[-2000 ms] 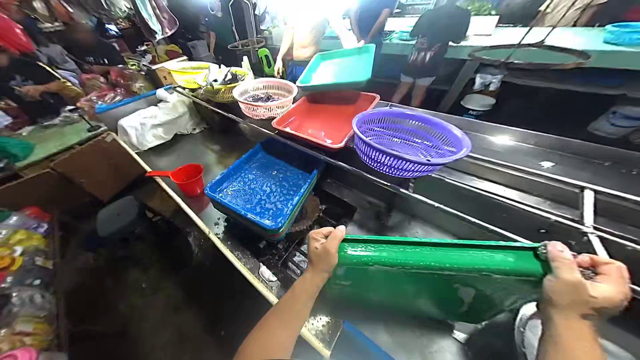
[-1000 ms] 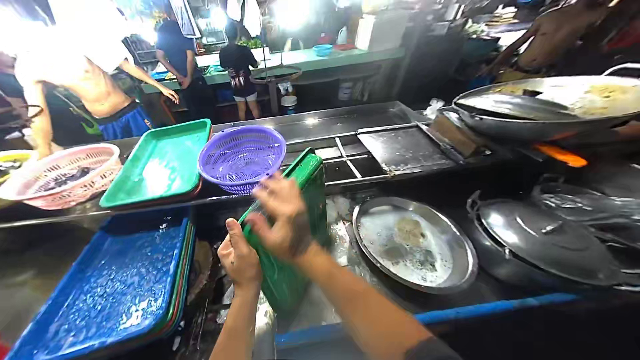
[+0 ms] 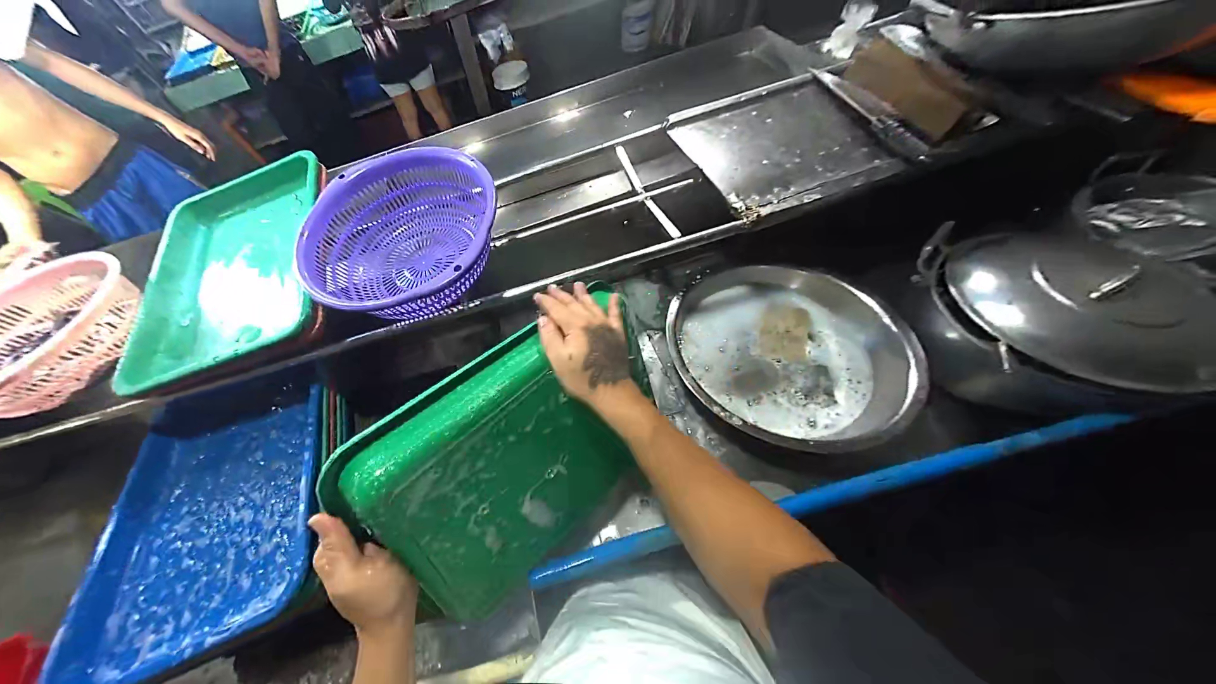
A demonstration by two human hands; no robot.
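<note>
A wet green plastic tray (image 3: 484, 475) is tilted with its underside toward me, soap suds on it. My left hand (image 3: 364, 575) grips its near left edge, fingers partly hidden behind the rim. My right hand (image 3: 584, 347) lies on the far right end of the tray, fingers extended; whether it holds anything beneath is hidden. Right of the tray sits a round metal basin (image 3: 798, 356) of soapy water with sponge-like pads in it. On the left, a wet blue tray (image 3: 209, 513) tops a stack of trays.
On the ledge are a purple plastic colander (image 3: 399, 228), a light green tray (image 3: 228, 271) and a pink basket (image 3: 57, 328). At right stand a lidded pot (image 3: 1083, 304) and, behind, a large wok (image 3: 1073, 38) near a flame. A blue edge bar (image 3: 826, 494) runs before me. People stand beyond.
The green tray was held level by both ends two seconds ago, then raised on edge; now its broad underside faces me. My right hand has moved to its far end. The view has shifted considerably.
</note>
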